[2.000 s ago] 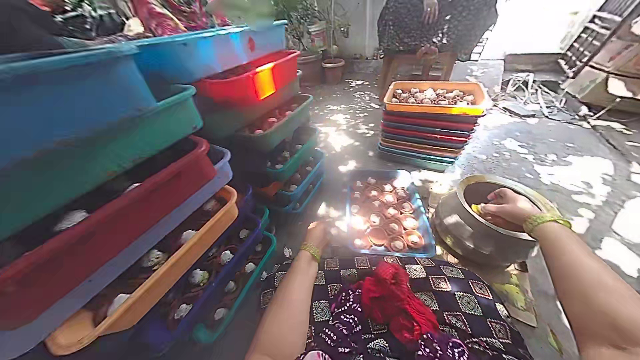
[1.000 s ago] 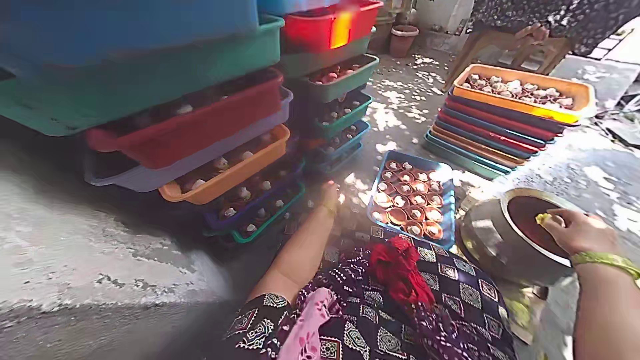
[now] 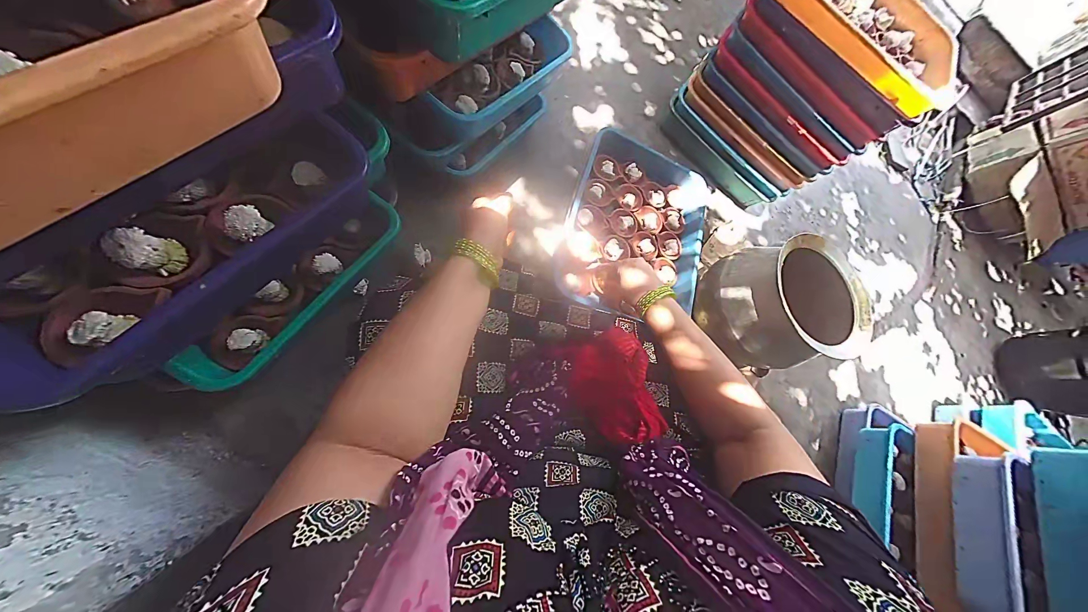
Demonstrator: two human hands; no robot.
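A blue plastic tray (image 3: 699, 229) lies on the ground before me, holding several small reddish-brown clay cups (image 3: 648, 219) with whitish lumps in them. My right hand (image 3: 625, 279) is at the tray's near end, over the nearest cups; glare and its angle hide what the fingers do. Left of the tray, my left hand (image 3: 493, 212) is raised in bright sunlight, its fingers blurred by glare. Both wrists wear yellow-green bangles. Just right of the tray stands a round metal pot (image 3: 739, 293), its wide mouth showing dark brown contents.
Stacked trays of cups with white lumps rise at the left, among them an orange tray (image 3: 136, 110) and a green one (image 3: 387, 246). An orange-topped stack (image 3: 922, 102) stands at the upper right. More trays (image 3: 935, 510) are at the lower right, and cardboard boxes (image 3: 1062, 161) at the right edge.
My right hand has moved from the metal pot's mouth, where it held something yellow, to the near end of the blue tray. The view has tilted down and turned.
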